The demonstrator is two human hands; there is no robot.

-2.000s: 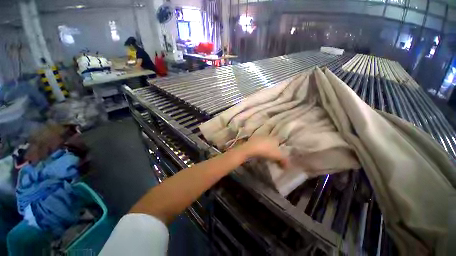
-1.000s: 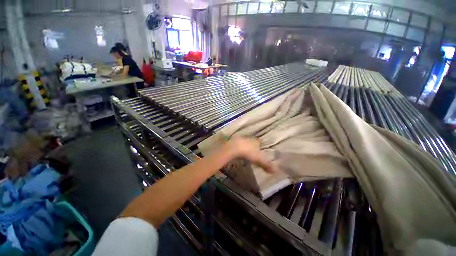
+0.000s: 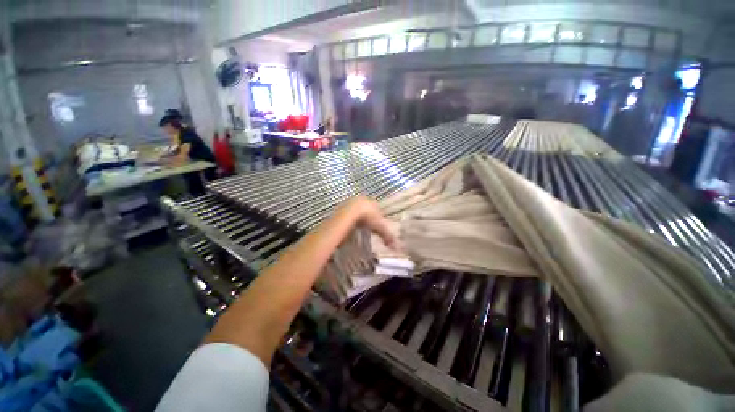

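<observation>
A beige curtain panel (image 3: 475, 233) lies over the steel-tube rack (image 3: 314, 187). Its near left end is bunched in narrow folds with a stepped edge, and a white edge strip shows below my fingers. My left hand (image 3: 372, 221) reaches in from the lower left and grips the bunched folds from above; its fingertips are partly hidden. The panel rises to a peak near the rack's middle, then drapes down to the lower right. My right hand is not visible; only a pale sleeve shows at the lower right edge.
The rack's metal frame (image 3: 419, 366) runs along its near side. More beige cloth (image 3: 552, 137) lies at the rack's far end. Blue cloth (image 3: 40, 362) and a teal bin (image 3: 93, 396) are at lower left. A person sits at a work table (image 3: 121, 181) at back left.
My left hand has moved left along the panel's near end. The folds there are now bunched closer together, and the white edge has shifted left. The view has also turned slightly.
</observation>
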